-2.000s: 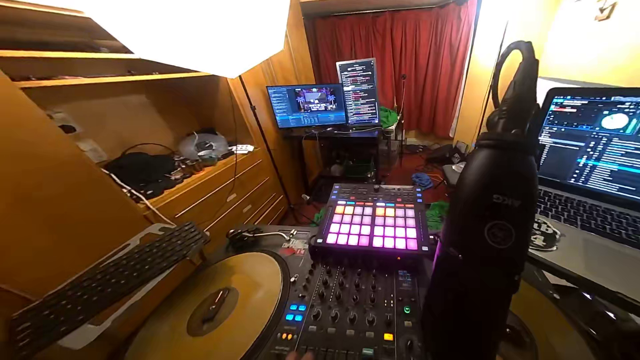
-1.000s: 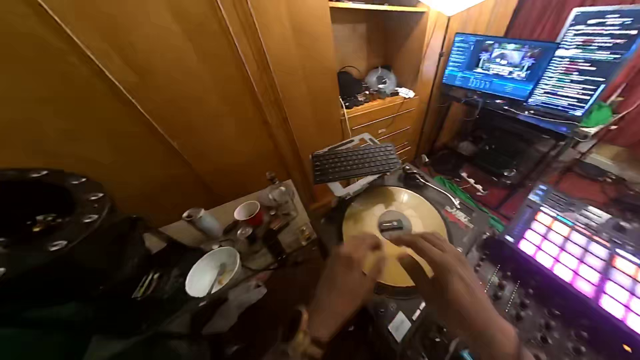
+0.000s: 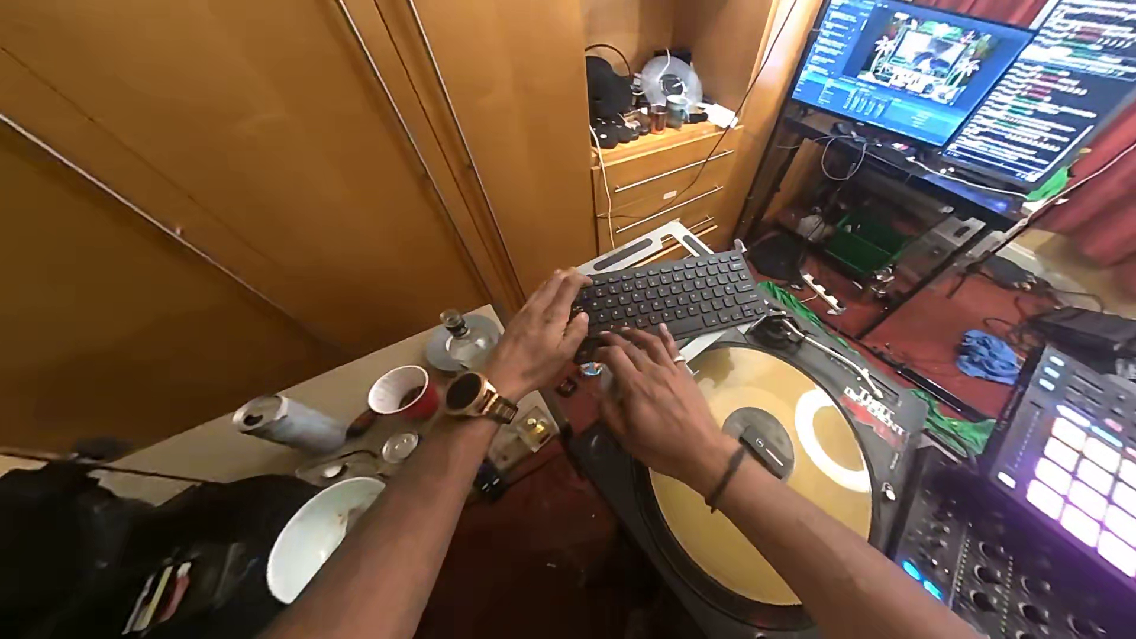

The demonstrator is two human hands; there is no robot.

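A black keyboard (image 3: pixel 670 297) lies tilted on a silver laptop stand (image 3: pixel 632 252) behind the turntable. My left hand (image 3: pixel 540 335), with a gold watch on the wrist, rests its fingers at the keyboard's left end. Over its near edge my right hand (image 3: pixel 652 395) has its fingers spread and bent; a ring and a dark wristband show on it. Neither hand holds anything. Beneath my right forearm is a turntable with a gold record (image 3: pixel 754 532), a small dark device (image 3: pixel 765 448) at its centre. The tonearm (image 3: pixel 830 355) sits at the turntable's far right.
On the left, a side table (image 3: pixel 355 355) carries a red cup (image 3: pixel 404 393), a can (image 3: pixel 288 424) and a glass bottle (image 3: pixel 461 341). A white bowl (image 3: pixel 311 537) is nearer. At right are a mixer (image 3: pixel 976 559) and a lit pad controller (image 3: pixel 1074 479). Two screens (image 3: pixel 914 67) stand behind.
Both hands have moved from above the record to the keyboard. Two seconds ago the keyboard was free of hands. The view has swung left and down since then.
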